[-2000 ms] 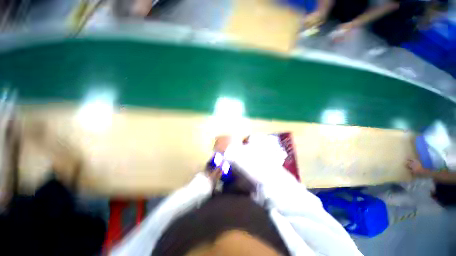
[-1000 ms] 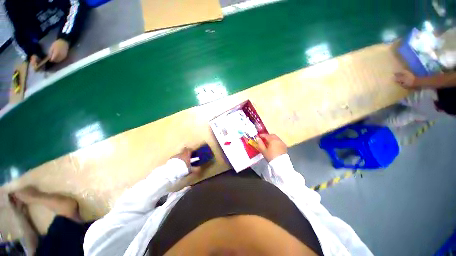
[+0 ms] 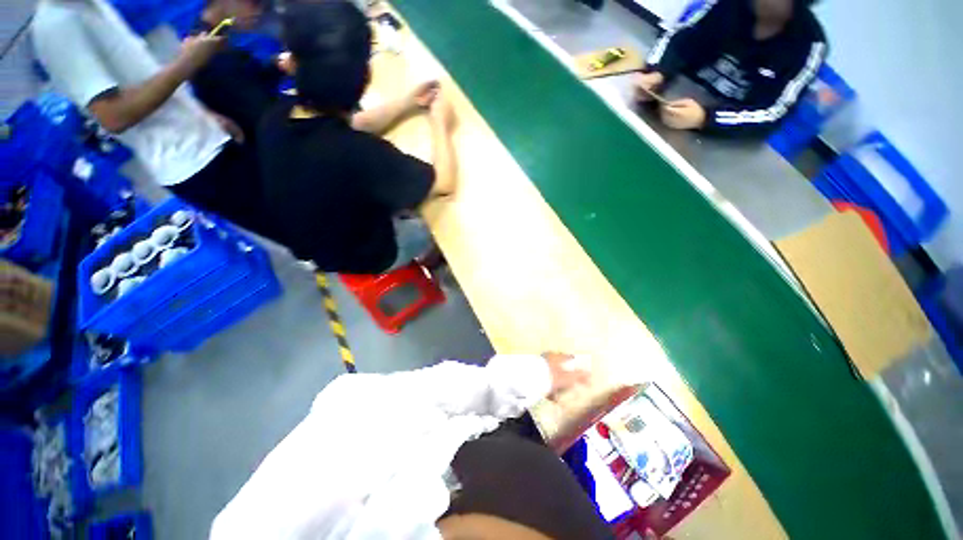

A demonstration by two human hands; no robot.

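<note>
The dark red carton [image 3: 710,487] lies on the pale wooden bench edge at the lower right. Inside are a white printed bag [image 3: 657,448], small red and white items, and a dark blue flat item with a bright face, likely the phone [image 3: 604,483], at its left side. My left hand [image 3: 567,375] is over the bench just beyond the carton's upper left corner, blurred, fingers apart, with nothing clearly seen in it. My right hand is not in view.
The green conveyor belt [image 3: 644,253] runs beside the bench [image 3: 517,243]. A person in black [image 3: 333,179] sits at the bench on a red stool [image 3: 396,301]. Blue crates [image 3: 174,285] stand at left. Another person [image 3: 739,69] sits across the belt, near a cardboard sheet [image 3: 855,290].
The view has swung left along the bench. My left hand has let go of the dark blue item, which now appears in the carton. My right hand has left the view.
</note>
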